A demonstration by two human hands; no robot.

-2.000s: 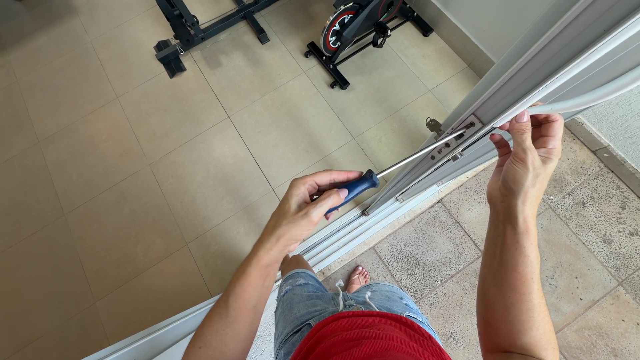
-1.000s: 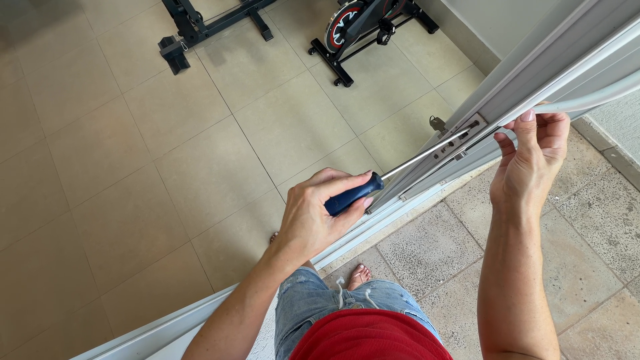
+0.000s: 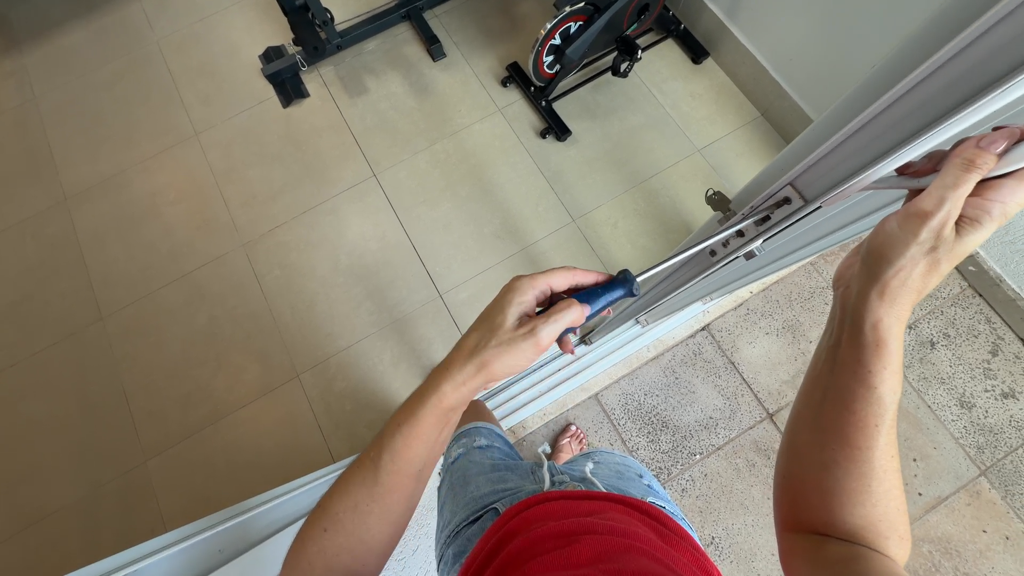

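Note:
My left hand point(image 3: 532, 320) is closed around the blue handle of a screwdriver point(image 3: 596, 300). Its long metal shaft slants up and right, with the tip at the upper end of a metal lock plate point(image 3: 752, 222) in the edge of a sliding door point(image 3: 868, 132). A small key point(image 3: 718, 201) sticks out from the door's inner side beside the plate. Farther up the same edge, my right hand point(image 3: 944, 204) grips a white handle or bar point(image 3: 888, 182), partly hidden by the fingers; how it is fixed to the door cannot be told.
The door track point(image 3: 552, 384) runs between beige floor tiles point(image 3: 304, 256) and rough outdoor tiles point(image 3: 680, 392). An exercise bike point(image 3: 592, 68) and a black metal equipment frame point(image 3: 360, 36) stand indoors. My sandaled foot point(image 3: 570, 442) is beside the track. A wall point(image 3: 832, 40) rises at the upper right.
My right hand has moved up and right along the white piece. My left hand still holds the screwdriver at the lock plate.

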